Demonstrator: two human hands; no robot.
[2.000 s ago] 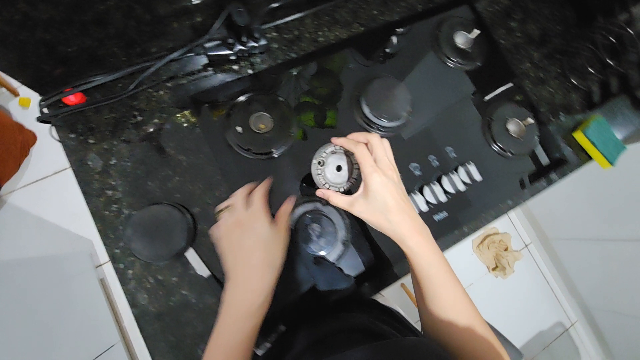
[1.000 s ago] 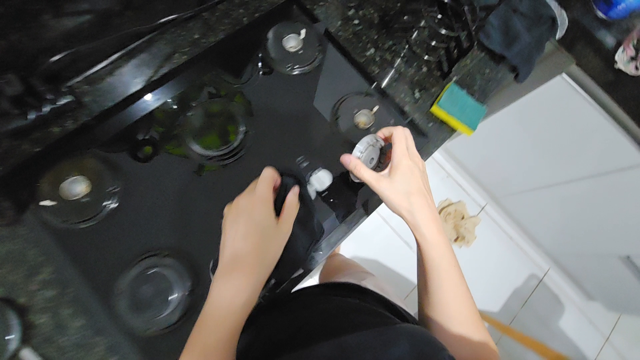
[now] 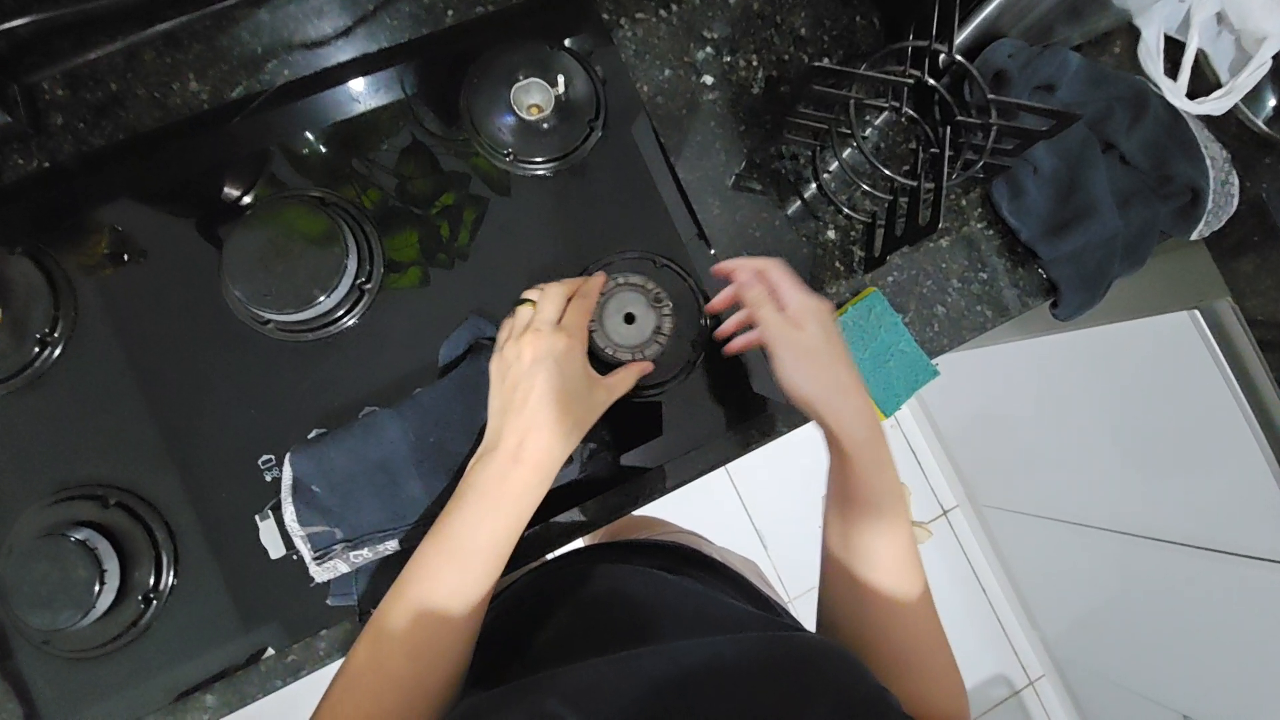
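Note:
My left hand (image 3: 545,365) has its thumb and fingers around the left side of a round metal gas burner head (image 3: 632,318), which sits at the front right burner of the black glass cooktop (image 3: 400,330). To the right of it, my right hand (image 3: 765,310) holds nothing, its fingers apart and somewhat blurred. A dark cloth (image 3: 385,475) with a pale trim lies over the front of the cooktop beside my left wrist. At the back right burner (image 3: 533,100) the small metal cup is bare. Two burners further left carry black caps (image 3: 290,255).
A green and yellow sponge (image 3: 887,352) lies at the counter edge by my right wrist. Black pan supports (image 3: 900,150), another dark cloth (image 3: 1100,165) and a white plastic bag (image 3: 1205,50) are on the granite counter at the upper right.
The burner head, held by my right hand a second ago, is now at the front right burner with my left hand on it. My right hand has let go and opened.

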